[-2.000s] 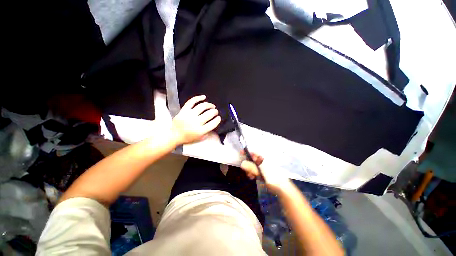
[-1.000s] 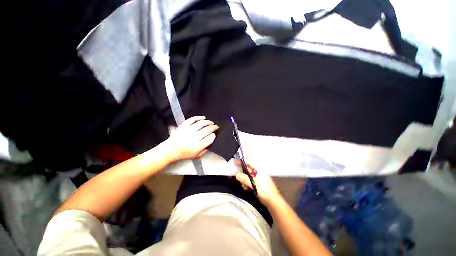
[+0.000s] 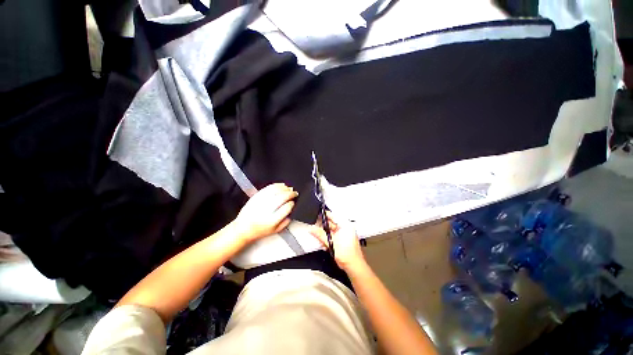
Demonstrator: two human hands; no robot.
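Black fabric point(image 3: 430, 104) lies across the white table cover point(image 3: 389, 201), flat at the right and bunched at the left. My right hand point(image 3: 336, 239) grips the dark handles of the scissors point(image 3: 317, 182), whose blades point away from me at the fabric's near edge. My left hand point(image 3: 267, 210) lies on the fabric just left of the blades, fingers curled; whether it pinches the cloth is unclear. A pale grey interlining piece point(image 3: 149, 132) lies folded on the black cloth, with a narrow strip running under my left hand to the table's near edge.
A pale roll point(image 3: 312, 31) lies at the back. A black scrap point(image 3: 588, 152) sits at the table's right corner. Clear blue plastic bottles point(image 3: 500, 243) are on the floor at the right. A dark cloth heap point(image 3: 48, 139) fills the left side, with a white roll-like form point(image 3: 41, 286) below it.
The view has turned, so more of the left cloth and floor bottles show. My hands keep nearly the same places beside each other, and the scissors remain in my right hand at the fabric edge.
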